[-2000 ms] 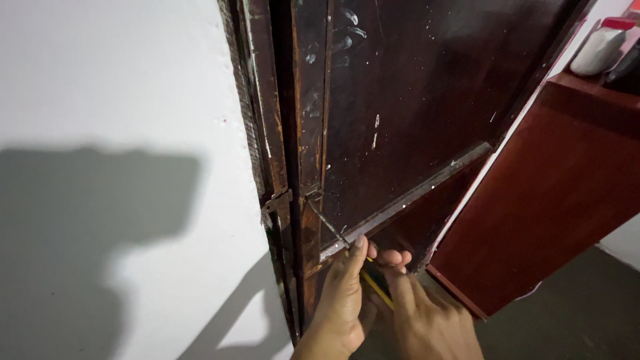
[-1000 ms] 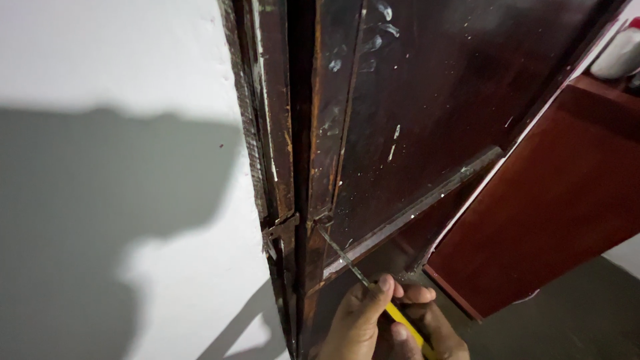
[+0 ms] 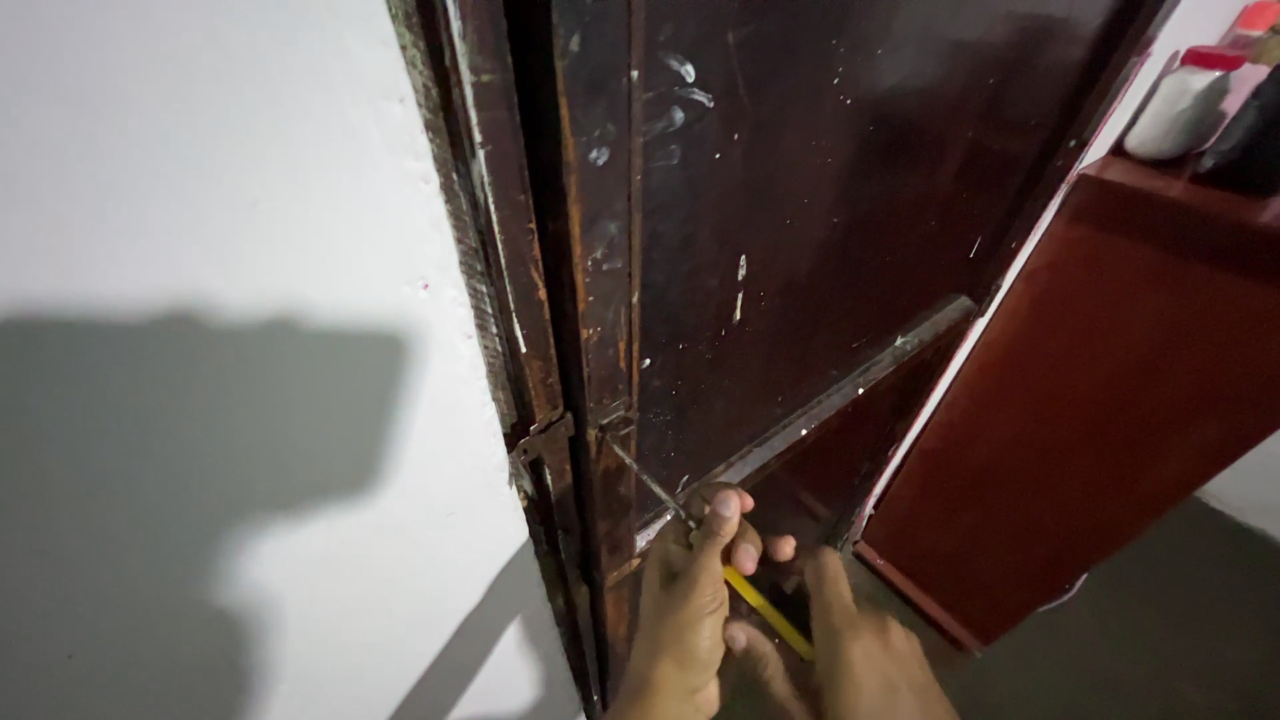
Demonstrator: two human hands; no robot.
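Note:
A screwdriver with a yellow handle (image 3: 765, 612) slants up and left, its thin metal shaft (image 3: 652, 483) reaching the edge stile of a dark brown wooden door (image 3: 850, 200). The tip is at or close to a small recess (image 3: 617, 428) in that stile. My left hand (image 3: 690, 600) grips the screwdriver where shaft and handle meet. My right hand (image 3: 850, 640) is at the handle's lower end, fingers spread around it; whether it touches the handle cannot be told. A metal strike plate (image 3: 543, 440) sits on the door frame (image 3: 500, 200), left of the recess.
A white wall (image 3: 200, 150) with shadows on it stands left of the frame. To the right is a reddish-brown cabinet (image 3: 1080, 400), with a red-lidded jar (image 3: 1180, 105) and other items on top. Dark floor (image 3: 1120, 610) shows at the lower right.
My left hand has moved up along the screwdriver toward its shaft since one second ago. My right hand's fingers have spread from the handle, where they were closed around it.

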